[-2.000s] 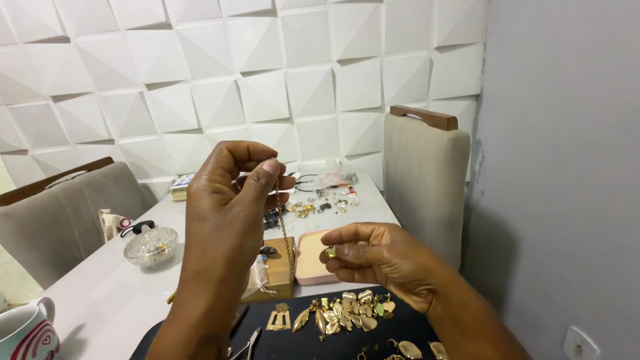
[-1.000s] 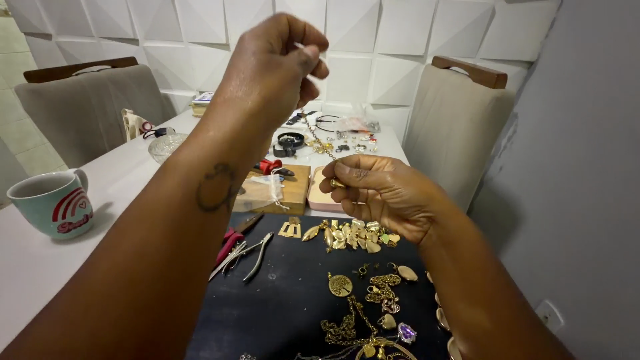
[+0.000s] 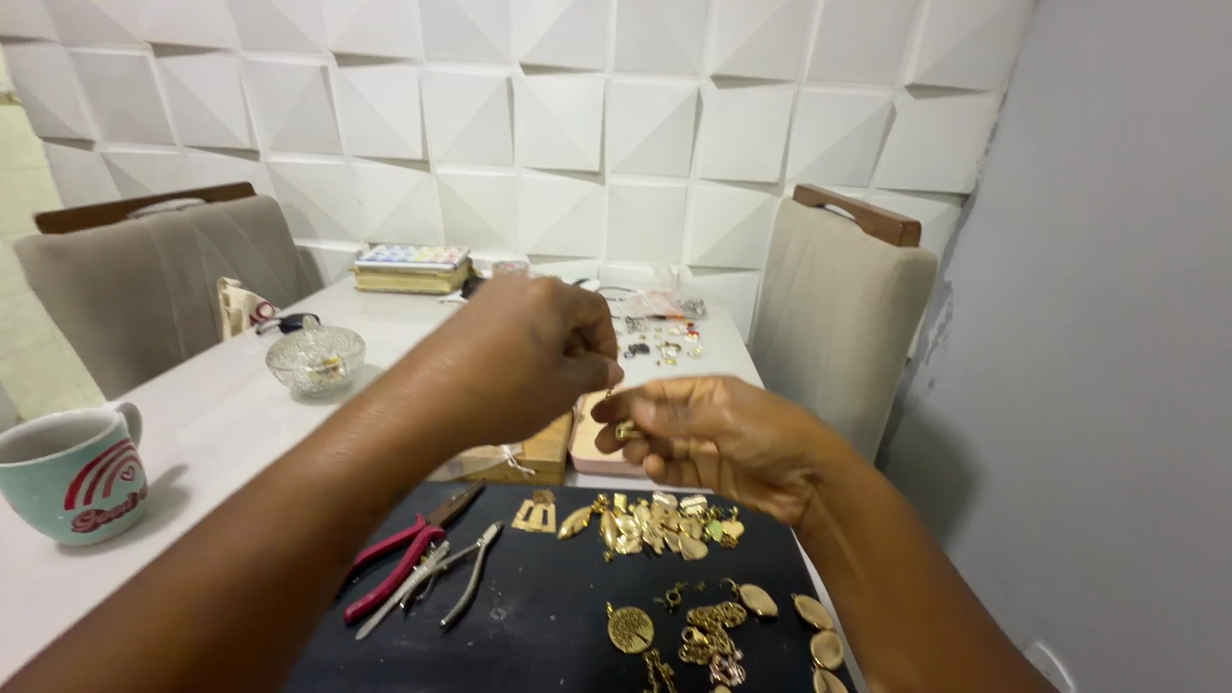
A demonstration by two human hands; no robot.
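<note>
My left hand (image 3: 539, 351) pinches the end of a thin chain between thumb and fingertips, right beside my right hand (image 3: 717, 438). A small gold-coloured piece (image 3: 628, 431) sits in the right fingers, which also meet the chain. Most of the chain is hidden by the fingers. Below the hands, gold-coloured charms (image 3: 664, 525) lie heaped on a black mat (image 3: 539, 616). Nearer are a round tree pendant (image 3: 630, 628), a gold chain (image 3: 712, 626) and oval pieces (image 3: 826, 650). Pliers with pink handles (image 3: 404, 568) and metal-handled pliers (image 3: 472, 577) rest at the mat's left.
A mug (image 3: 72, 472) stands at left, with a glass bowl (image 3: 316, 361) behind it. A wooden box (image 3: 549, 452) and a pink case (image 3: 597, 443) lie beyond the mat. Small jewellery parts (image 3: 664, 342) and a book (image 3: 412, 269) are farther back. Upholstered chairs (image 3: 837, 308) flank the table.
My left hand has come down from its raised position to beside my right hand. The length of chain that hung between them is now mostly out of sight.
</note>
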